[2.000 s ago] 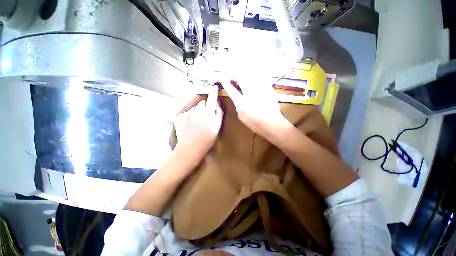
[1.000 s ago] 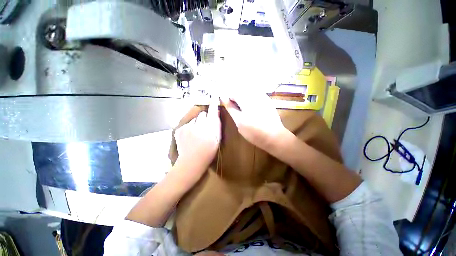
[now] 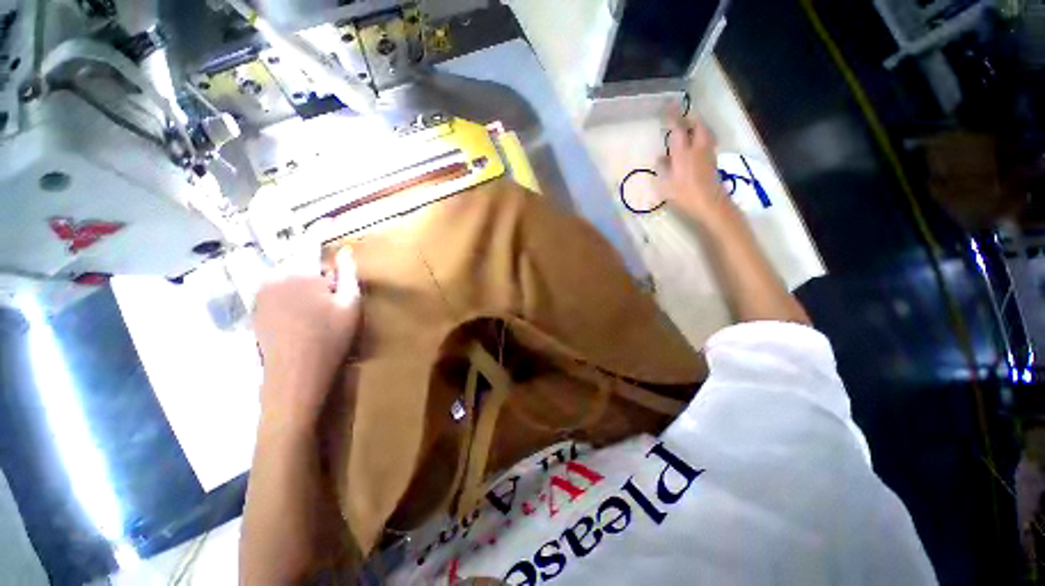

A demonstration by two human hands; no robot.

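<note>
The brown bag body (image 3: pixel 458 258) lies over my lap, its open mouth with narrow straps towards me. Its top edge is at the yellow clamp template (image 3: pixel 487 149), and a reddish-brown strip (image 3: pixel 401 192) shows in the template's slot. My left hand (image 3: pixel 307 315) grips the bag's top edge at the template's left end; the fingertips are partly hidden. My right hand (image 3: pixel 693 172) is off the bag, over the snips with a dark cord (image 3: pixel 751 183) on the right-hand table; whether it holds them is unclear.
The white sewing machine head (image 3: pixel 115 206) with a red logo stands at the left. Metal clamp parts are behind the template. A grey control screen (image 3: pixel 653 46) stands at the top right, beyond my right hand. White paper (image 3: pixel 189 378) lies left of my left hand.
The view has turned to the right. My right hand has left the bag edge and reached to the snips. My left hand stays at the bag edge. The template's slot is now uncovered.
</note>
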